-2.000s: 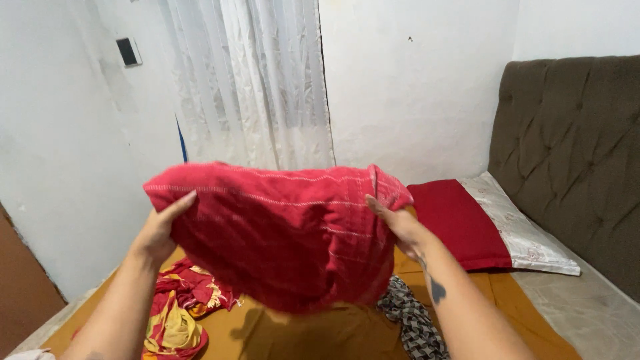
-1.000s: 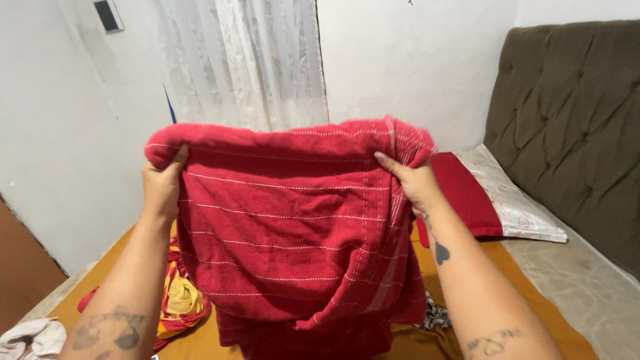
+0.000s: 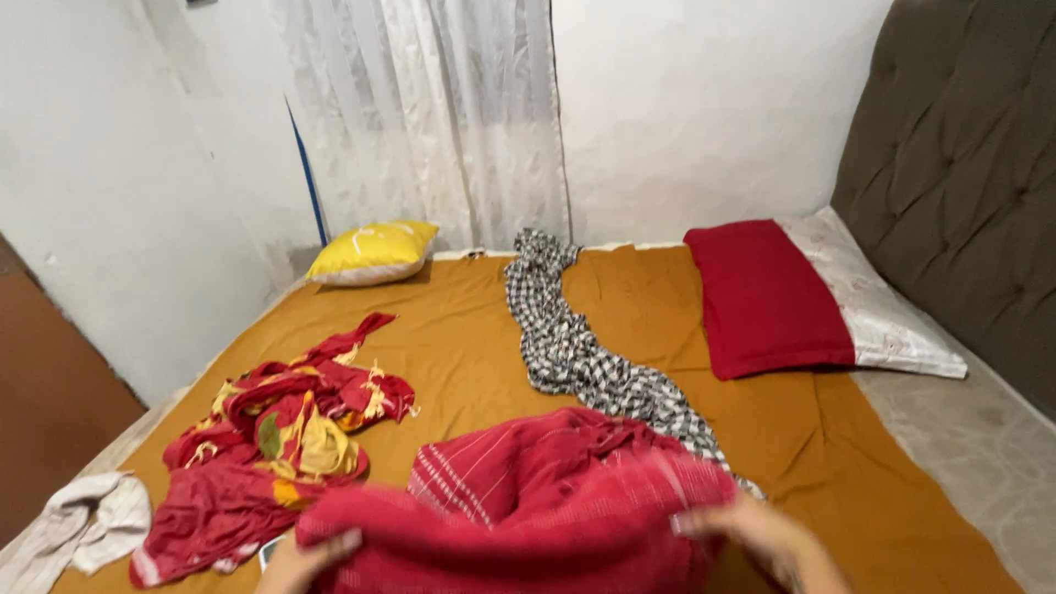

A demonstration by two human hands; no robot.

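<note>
A red woven cloth with thin white stripes (image 3: 528, 511) lies bunched and sagging between my two hands, low in the view over the bed. My left hand (image 3: 309, 561) grips its left end, thumb on top. Its right end is in my right hand (image 3: 751, 528), which is slightly blurred. Behind the cloth, a black-and-white checked cloth (image 3: 569, 355) stretches in a crumpled strip over the mustard-coloured bed sheet (image 3: 462, 322). To the left lies a crumpled red and yellow cloth with tassels (image 3: 272, 437). The lower part of the red cloth is cut off by the frame.
A yellow pillow (image 3: 375, 252) rests at the bed's far left, below a white curtain (image 3: 437, 124). At right, a red and white pillow (image 3: 775, 297) lies near the tufted headboard (image 3: 957, 181). A whitish cloth (image 3: 91, 520) lies at the left edge.
Both hands have lowered the red striped cloth from its raised, spread position, and it has bunched up. The checked cloth and yellow pillow behind it now show.
</note>
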